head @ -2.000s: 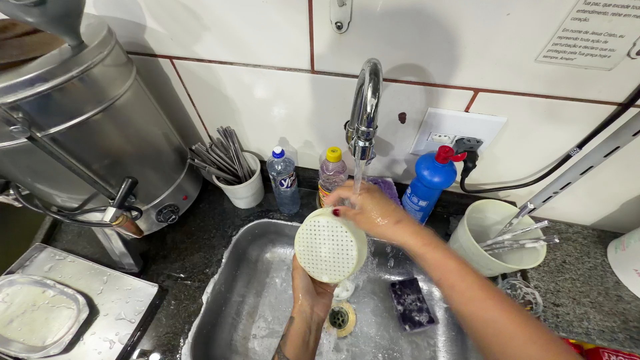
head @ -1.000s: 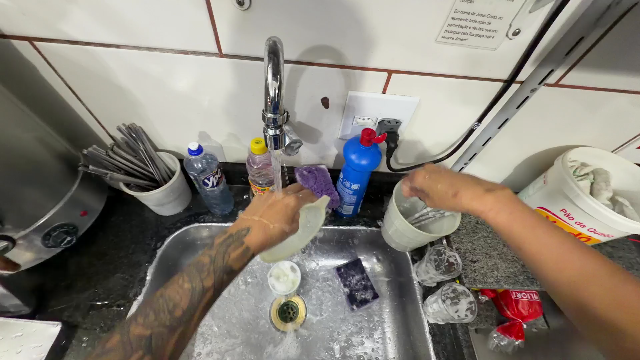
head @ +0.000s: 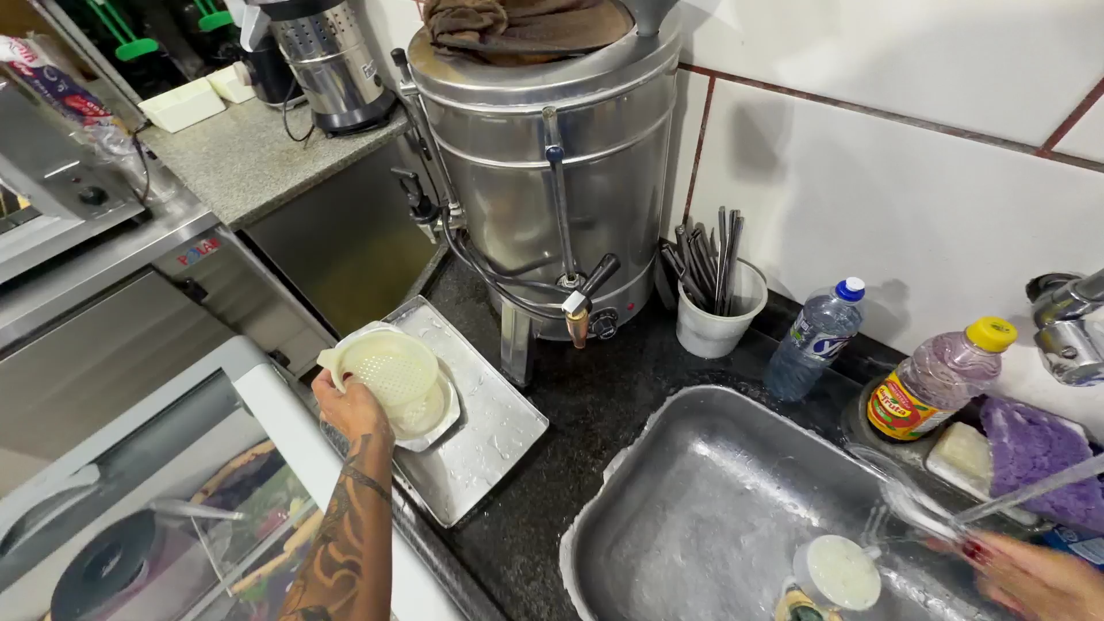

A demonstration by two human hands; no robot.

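My left hand grips a cream plastic strainer by its rim, over a pale dish on a metal tray left of the sink. At the lower right, my right hand is blurred and holds a metal utensil under the running water, above the steel sink. Which utensil it is, I cannot tell. A small white cup with whitish contents sits in the sink beside the drain.
Behind the tray stands a steel urn with a tap. Along the wall are a tub of cutlery, a clear bottle, a yellow-capped bottle and a purple cloth. A glass display case borders the counter at left.
The view has swung left. My left hand has carried the strainer from over the sink to the tray. My right hand has left the cutlery-filled tub and now holds a utensil over the sink.
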